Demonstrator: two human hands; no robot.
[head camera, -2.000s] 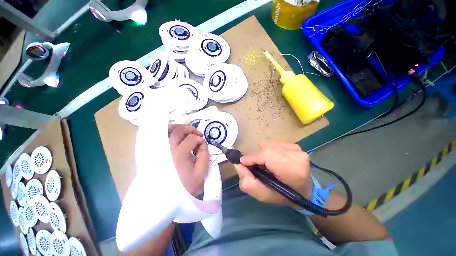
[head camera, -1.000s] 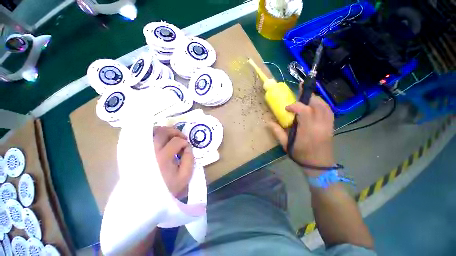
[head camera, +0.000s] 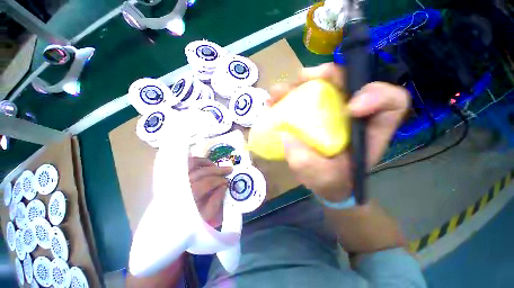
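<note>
The white curved fan housing (head camera: 174, 208) lies in front of me, with its far end open and a green circuit board (head camera: 221, 152) showing. My left hand (head camera: 208, 185) grips the housing at that end, beside a motor cover with a dark ring (head camera: 243, 188). My right hand (head camera: 332, 152) holds the yellow squeeze bottle (head camera: 315, 118), tilted with its base up. The bottle's nozzle tip is hidden or blurred. The black soldering iron (head camera: 358, 107) is also in my right hand, upright in view between thumb and fingers.
Motor covers (head camera: 239, 68) are piled on the cardboard (head camera: 129, 169) ahead. Grille covers (head camera: 42, 233) lie on cardboard at left. More housings (head camera: 62, 84) stand at the far left. An amber tub (head camera: 321, 39) and a blue tray (head camera: 417, 126) with black units and cables are at right.
My right hand has picked up the yellow bottle, raised and tipped it left towards the housing, keeping the iron. The ringed cover beside my left hand has moved nearer me, exposing the green board.
</note>
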